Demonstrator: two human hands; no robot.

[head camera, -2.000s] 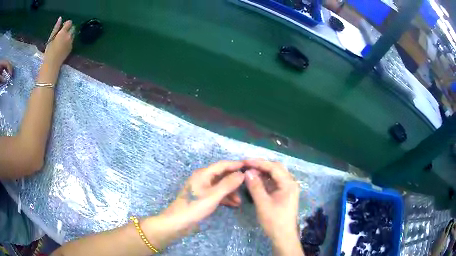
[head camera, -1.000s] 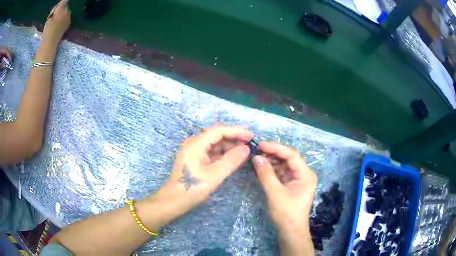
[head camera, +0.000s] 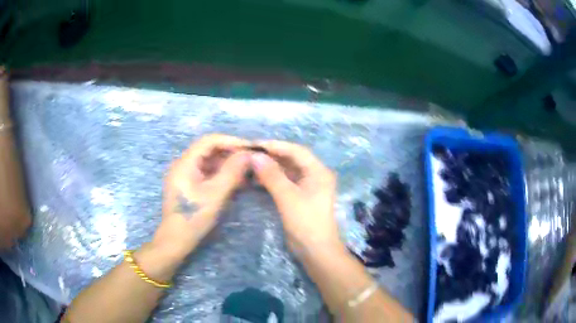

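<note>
My left hand [head camera: 202, 183] and my right hand [head camera: 297, 189] meet at the fingertips above the bubble wrap [head camera: 120, 183]. Between the thumbs and fingers they pinch a small black part [head camera: 258, 149], mostly hidden by the fingers. The picture is blurred, so its shape cannot be told. A loose pile of small black parts [head camera: 386, 217] lies on the wrap to the right of my right hand. Right of the pile stands the blue tray [head camera: 431, 233], with many small black parts and white liner showing.
A green conveyor belt [head camera: 252, 44] runs across the far side with black housings [head camera: 74, 26] on it. Another person's arm [head camera: 11, 183] rests at the left edge. A dark green scrap [head camera: 254, 305] lies at the near edge. Clear blister packaging [head camera: 548, 195] lies right of the tray.
The view has shifted down and right, so the tray and pile show more fully. My hands stay together, their fingers now closed more over the small black part. The dark green scrap shows more.
</note>
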